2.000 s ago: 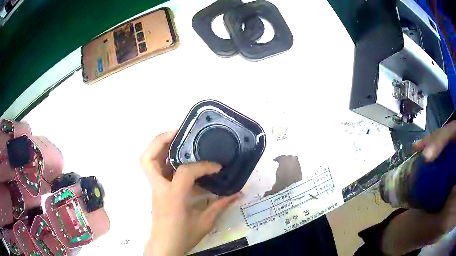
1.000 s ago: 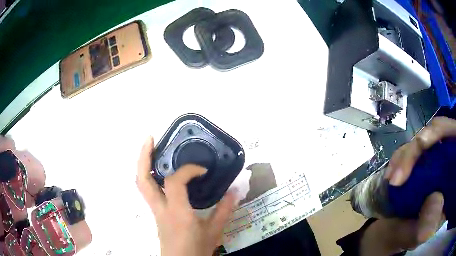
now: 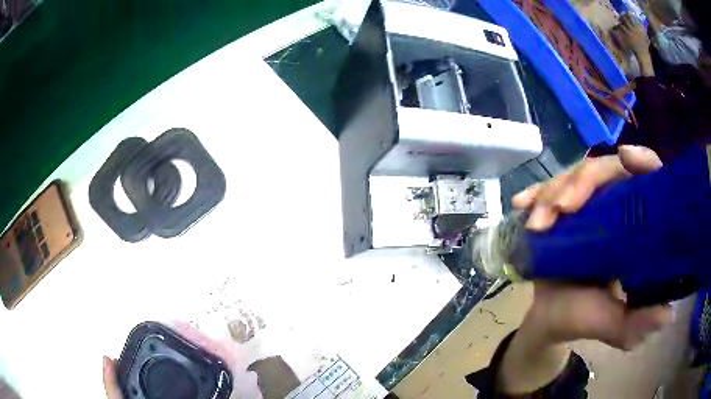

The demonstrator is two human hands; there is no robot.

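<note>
The black base cover [image 3: 168, 376] lies on the white sheet at the bottom left, cut off by the lower edge, with pinkish colour along its right side. Only a finger of my left hand [image 3: 111, 378] shows, at the cover's left edge; the rest is out of the picture. My right hand [image 3: 581, 257] is closed around the thick blue electric screwdriver [image 3: 616, 234]. The driver's pale nose [image 3: 496, 248] is blurred and points left, close to the metal pickup block [image 3: 458, 196] of the screw feeder. A screw at the tip cannot be made out.
The white and black screw feeder [image 3: 468, 139] stands at upper centre. Two cover rings [image 3: 204, 167] overlap at left, near a smartphone [image 3: 39, 241]. A blue bin [image 3: 573, 86] with reddish strips is at upper right. Another person's hand [image 3: 635, 35] shows beyond. Green belt [image 3: 148, 62] runs behind.
The view has swung right, so the cover and rings appear farther left and the pink housings have left the picture. The screwdriver in my right hand has moved up close to the feeder's pickup block.
</note>
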